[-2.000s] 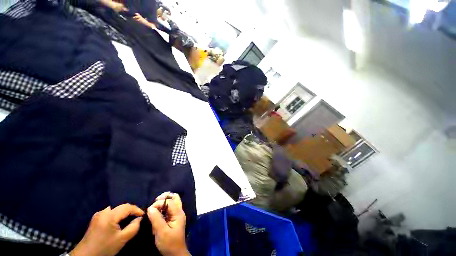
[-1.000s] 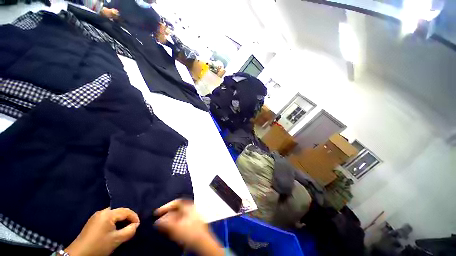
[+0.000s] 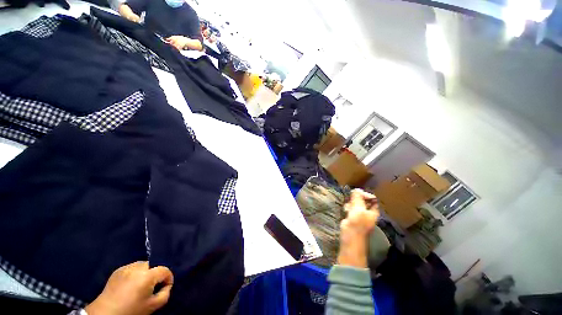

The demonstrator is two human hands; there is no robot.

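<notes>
The dark navy quilted vest [image 3: 74,203] lies spread on the white table, with its black-and-white gingham lining [image 3: 114,112] showing at the armholes and hem. My left hand [image 3: 137,288] is at the lower left, thumb and fingertips pinched on the vest's front edge. My right hand [image 3: 360,210] is raised far out to the right, past the table edge, fingers curled with the fingertips together. A needle or thread is too small to see, so I cannot tell what the right fingertips hold.
A black mobile phone [image 3: 284,237] lies near the right corner of the white table [image 3: 246,166]. A blue crate [image 3: 265,296] is below the edge. Heaped garments [image 3: 299,120] stand beyond. A person [image 3: 166,21] works at the far end, with dark garments on the table.
My right hand has moved from beside the left hand at the vest edge, up and out to the right. My left hand has stayed at the vest edge.
</notes>
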